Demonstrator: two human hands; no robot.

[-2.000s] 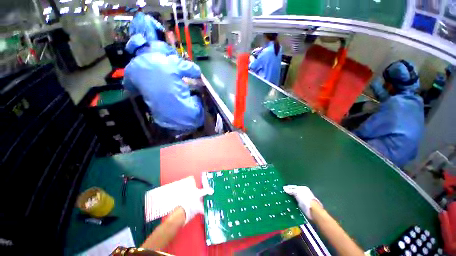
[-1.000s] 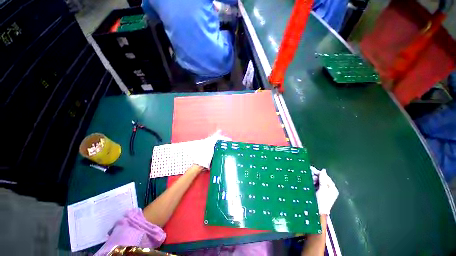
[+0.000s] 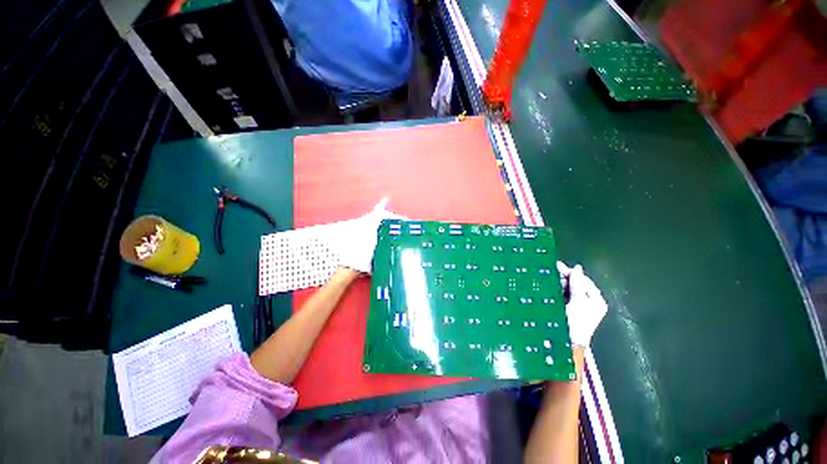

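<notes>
A large green circuit board [image 3: 471, 304] is held above the red bench mat [image 3: 399, 172], its flat side with small solder spots facing up. My left hand [image 3: 364, 243], in a white glove, holds the board's left edge; its fingers are partly hidden by the board. My right hand [image 3: 583, 304], also in a white glove, grips the right edge. A white label sheet [image 3: 299, 260] with a grid of reddish dots lies on the mat's left side, beside my left hand.
Side cutters [image 3: 238, 213], a yellow tub [image 3: 163, 246], a black pen [image 3: 168, 280] and a printed sheet [image 3: 177, 370] lie at left. The green conveyor [image 3: 671, 245] runs at right, carrying another board [image 3: 639, 72]. A red post [image 3: 514, 54] stands at its edge. A person in blue [image 3: 349, 41] sits beyond.
My view has tilted down from the line to the bench. Both hands still hold the board, which now faces me more squarely. My left hand has shifted toward the board's upper left edge.
</notes>
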